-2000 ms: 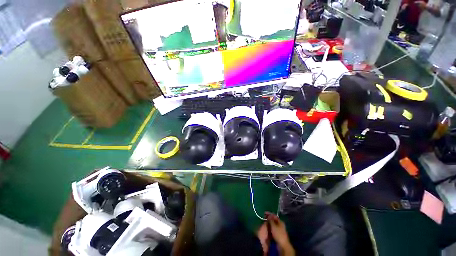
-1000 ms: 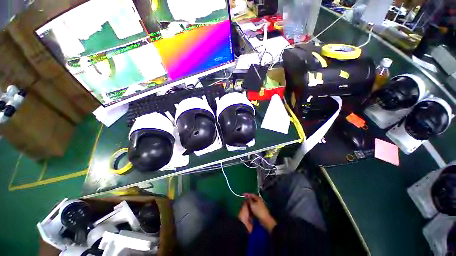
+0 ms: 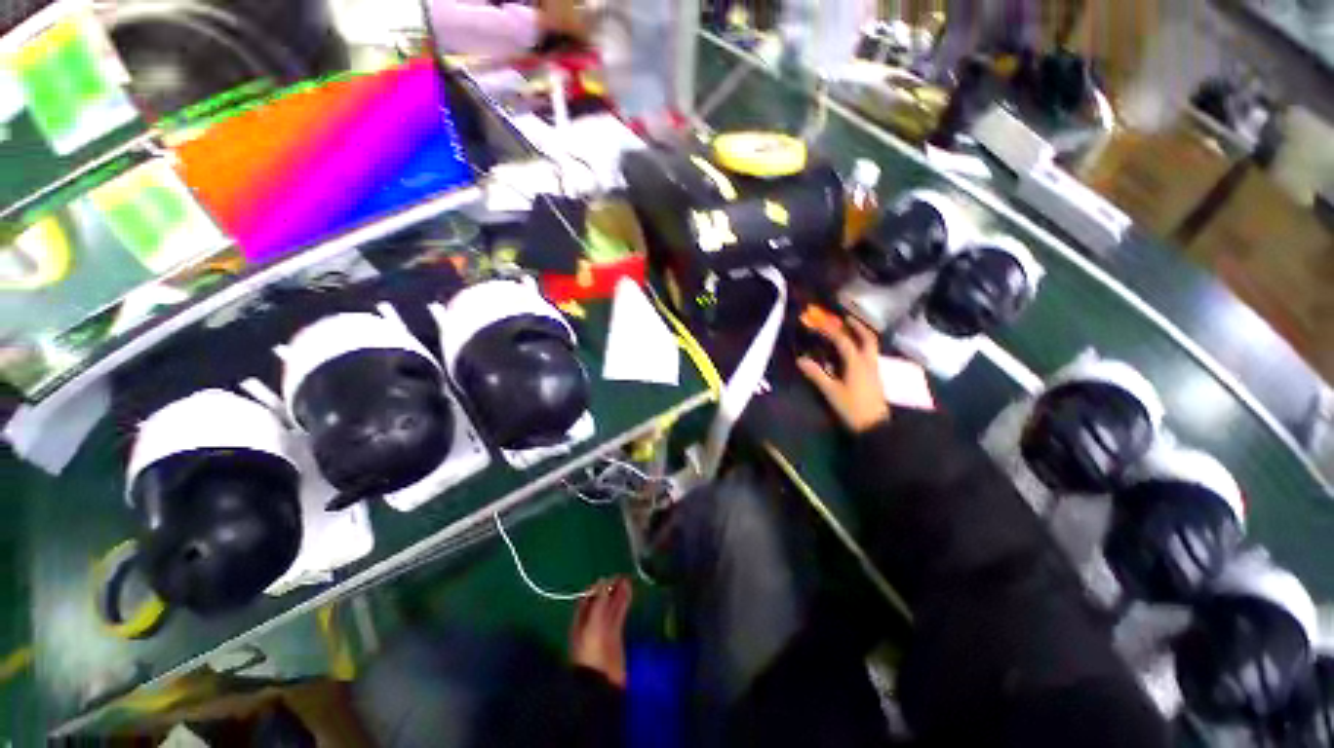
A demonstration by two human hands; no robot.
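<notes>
My left hand (image 3: 600, 631) is low in the middle, below the bench edge, with its fingertips closed on the end of a thin white cable (image 3: 524, 573). The tip between the fingers is too small to make out. My right hand (image 3: 853, 383) is on the dark mat at right, its fingers around the black mouse (image 3: 819, 348), which is mostly hidden. Three white-hooded dome cameras with black balls stand in a row on the bench: left (image 3: 220, 526), middle (image 3: 373, 424) and right (image 3: 519, 377). The monitor (image 3: 329, 161) shows camera views and a red-purple-blue quarter.
A black bag (image 3: 754, 227) carries a yellow tape roll (image 3: 758, 152). A white paper (image 3: 641, 336) lies beside a red box (image 3: 593, 275). An orange scrap (image 3: 821, 317) and pink note (image 3: 906, 383) are near my right hand. Several more dome cameras (image 3: 1090, 434) line the right bench. Cables hang at the bench edge.
My view has turned right. My right hand has left my left hand and reached out to the mouse. My left hand stays low with the cable.
</notes>
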